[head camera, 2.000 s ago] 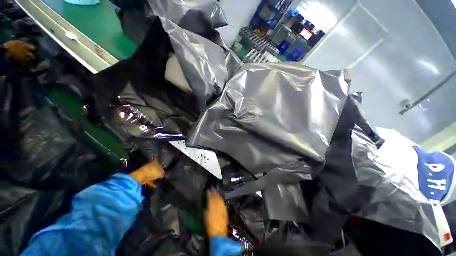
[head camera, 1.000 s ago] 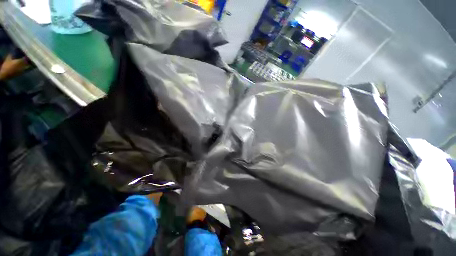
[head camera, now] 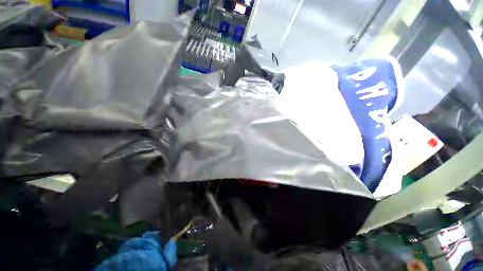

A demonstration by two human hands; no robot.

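Observation:
A large grey-black poly bag [head camera: 243, 137] lies in front of me, its mouth open toward me and black inside. Another large grey bag [head camera: 100, 79] lies to its left, with dark flaps hanging below it. A blue sleeve [head camera: 140, 254] shows at the bottom edge. A thin orange sliver beside it may be part of my left hand [head camera: 184, 229]; the rest is hidden, so its hold cannot be told. My right hand is not visible; only a tiny blue patch shows at the bottom edge.
A white-and-blue cloth or bag with white letters [head camera: 365, 100] lies right of the bags, beside a white card with a red mark [head camera: 416, 145]. A pale curved edge [head camera: 423, 193] runs along the right. White-and-red cartons [head camera: 453, 243] are at lower right. Shelving stands behind.
The view has swung right, so the bags sit farther left and the open bag mouth, lettered cloth and card show. Both hands have mostly dropped out of sight.

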